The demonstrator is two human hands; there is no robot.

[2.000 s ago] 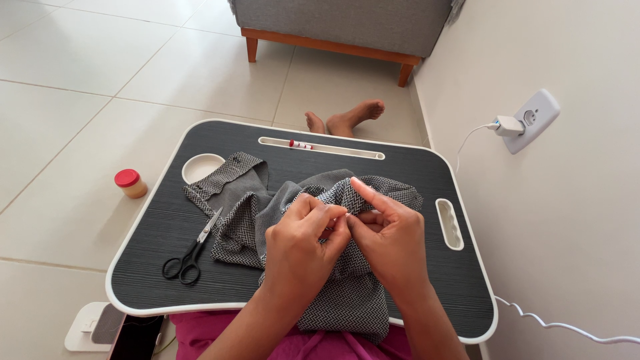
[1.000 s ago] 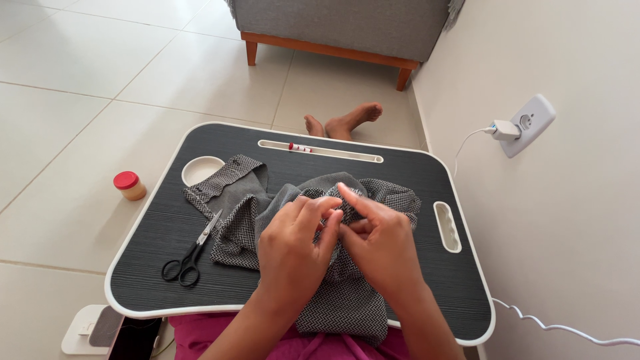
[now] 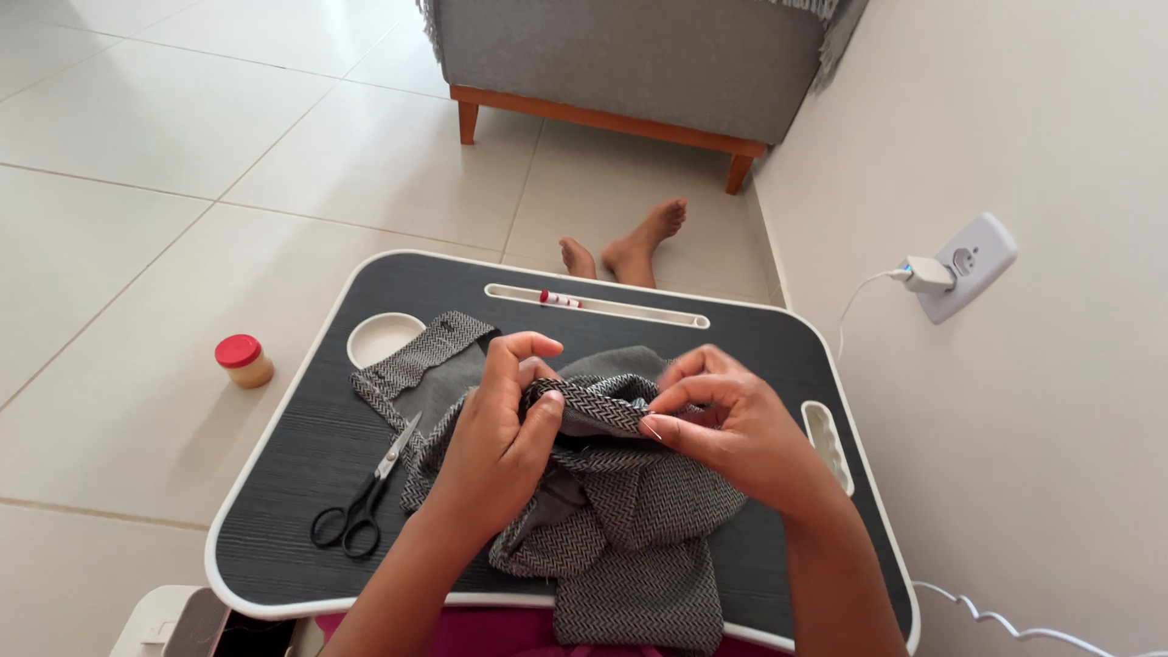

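A grey herringbone fabric garment [image 3: 666, 493] lies bunched on a dark lap desk [image 3: 274, 511] with a white rim. My left hand [image 3: 502, 420] pinches a folded edge of it between thumb and fingers. At the other end of that edge, my right hand [image 3: 730, 429] holds a thin needle between thumb and forefinger, its tip pointing down against the cloth. Black-handled scissors [image 3: 365, 502] rest on the desk left of the fabric, blades toward the back. A small white round dish [image 3: 383, 338] sits partly under the cloth at the back left.
A small red-and-white tube [image 3: 558, 299] lies in the desk's back slot. On the floor at left stands a red-lidded jar [image 3: 244, 360]. A grey sofa [image 3: 620, 64] is ahead, and a charger [image 3: 929, 274] with its cable is plugged into the right wall.
My hands, close together before, have moved apart, the left one leftward and the right one rightward. The folded fabric edge now shows stretched between them.
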